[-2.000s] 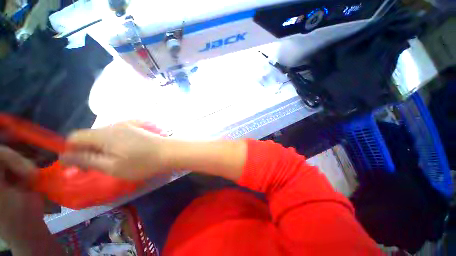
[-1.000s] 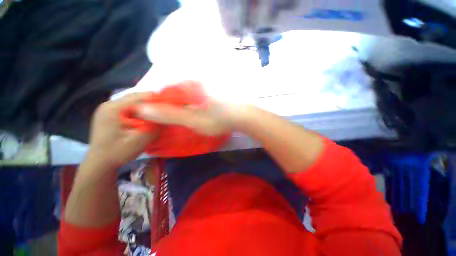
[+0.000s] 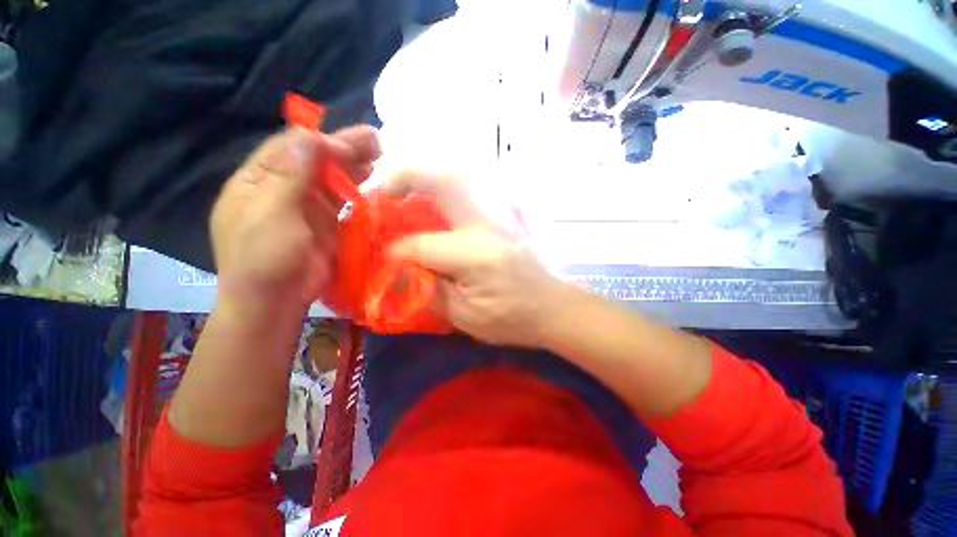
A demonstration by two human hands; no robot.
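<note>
A shiny red plastic bag (image 3: 367,262) is bunched up above the front edge of the white machine table (image 3: 714,297). My left hand (image 3: 268,220) pinches a twisted end of the bag, and its tip sticks up above my fingers. My right hand (image 3: 488,275) grips the body of the bag from the right. The fingers of my right hand partly cover the bag. What the bag holds cannot be seen.
The white JACK sewing machine (image 3: 777,63) stands beyond my right hand. Black cloth (image 3: 157,115) is piled at the left. Black-handled scissors (image 3: 855,267) lie at the right. A red basket (image 3: 334,441) with scraps is below the table, and a blue basket (image 3: 866,430) is at the lower right.
The view has swung left and steadied. Both hands have moved from the left to the table's front edge with the bag. The bag's twisted end is now drawn up in my left hand.
</note>
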